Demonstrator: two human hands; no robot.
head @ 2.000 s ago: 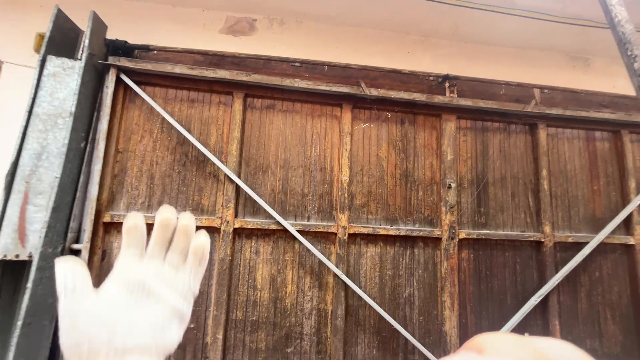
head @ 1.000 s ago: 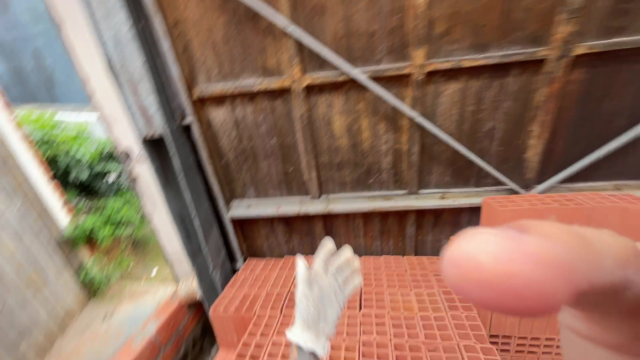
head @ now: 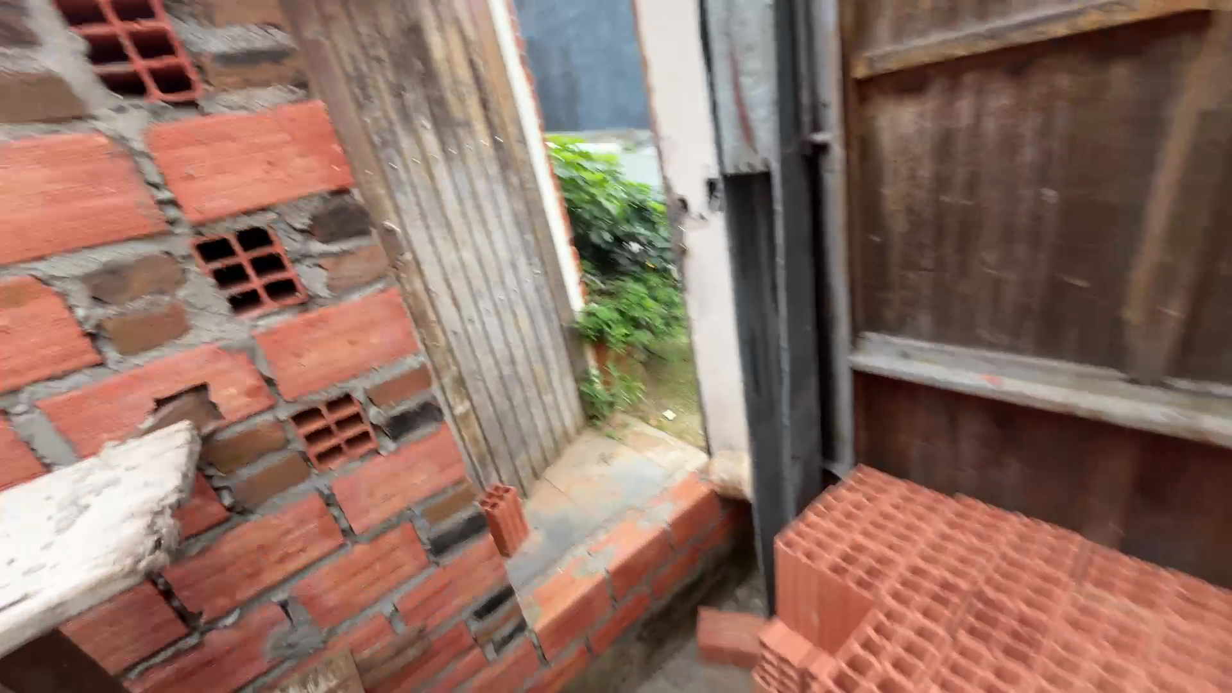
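Note:
Neither my left hand nor my right hand shows in the head view at this moment. Stacked hollow clay bricks (head: pixel 972 577) fill the lower right, their open cells facing up. To the left rises a wall of hollow red bricks and mortar (head: pixel 298 539). One small piece of hollow brick (head: pixel 503 520) stands upright at the wall's edge, by the foot of a weathered corrugated door panel (head: pixel 462 221).
A dark steel post (head: pixel 770 318) stands beside a large brown slatted gate (head: pixel 1011 221). A low brick sill (head: pixel 616 558) crosses the doorway, with green plants (head: pixel 626 250) outside. A rough white slab (head: pixel 87 529) juts in at left. A loose brick (head: pixel 729 637) lies by the stack.
The view has swung left and down from the gate to the brick wall and doorway. My gloved left hand and my bare right hand, both seen earlier, have gone out of view.

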